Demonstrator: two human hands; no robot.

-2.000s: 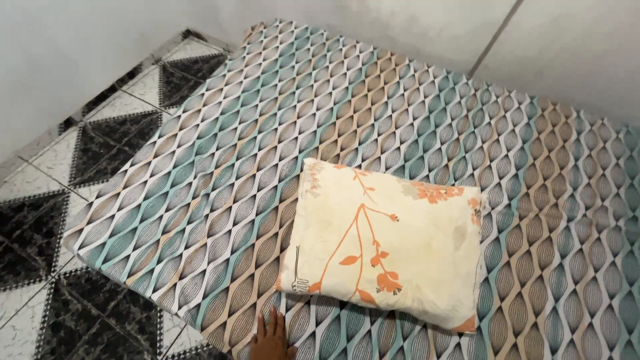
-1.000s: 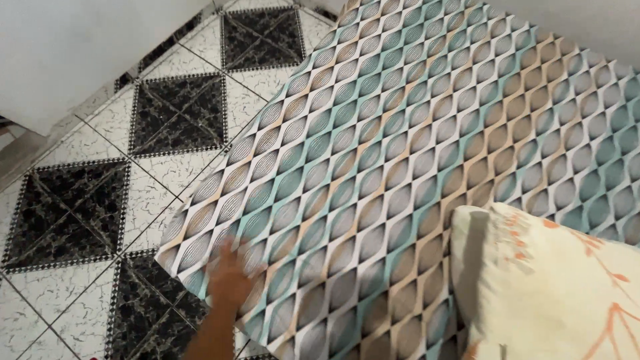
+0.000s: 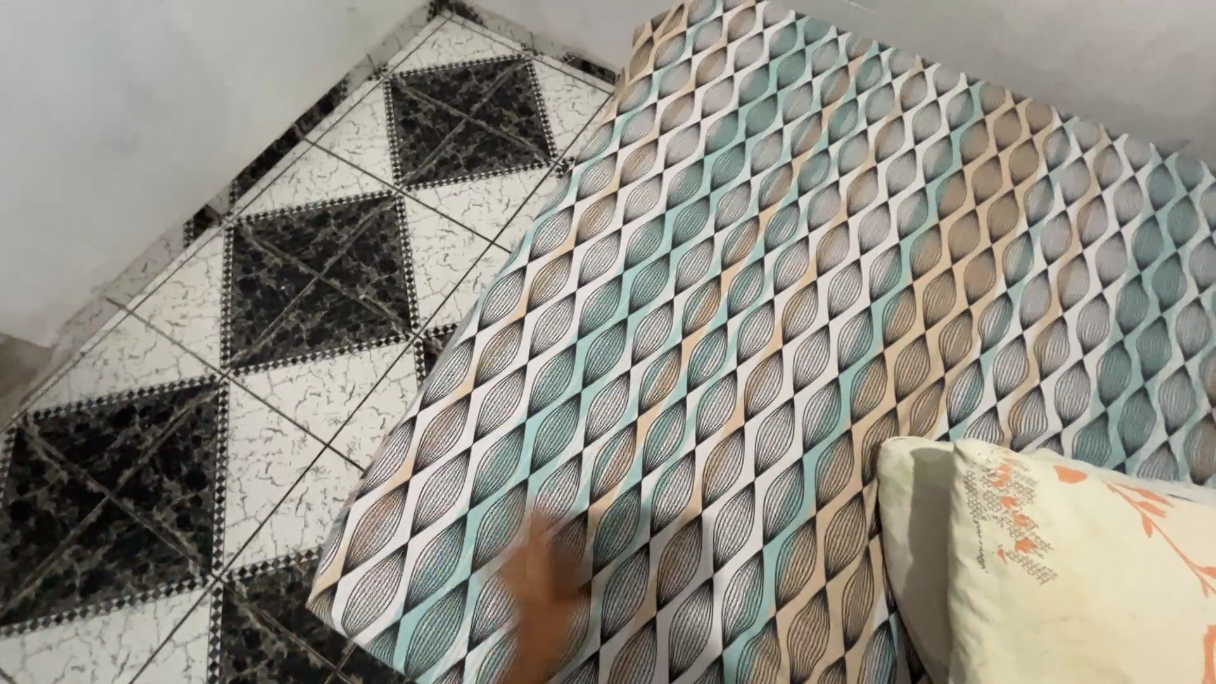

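Note:
My left hand (image 3: 546,594), blurred by motion, is over the lower left part of a mattress in a fitted sheet (image 3: 741,313) patterned with teal, tan, grey and white wavy ovals. It holds nothing, and its fingers look extended; whether they touch the sheet is unclear. To the right of the hand, a cream pillow (image 3: 1073,570) with orange flowers lies on the sheet, cut off by the frame's lower right corner. A plain pale section (image 3: 917,541) shows at the pillow's left side. My right hand is out of view.
The mattress corner and its left edge border a floor of black and white tiles (image 3: 313,275). A pale wall (image 3: 142,123) rises at the upper left, and another wall (image 3: 1073,57) runs along the mattress's far side.
The view has swung left, so more floor shows and the pillow sits at the right. My left hand has moved from beside the pillow to near the mattress's left corner.

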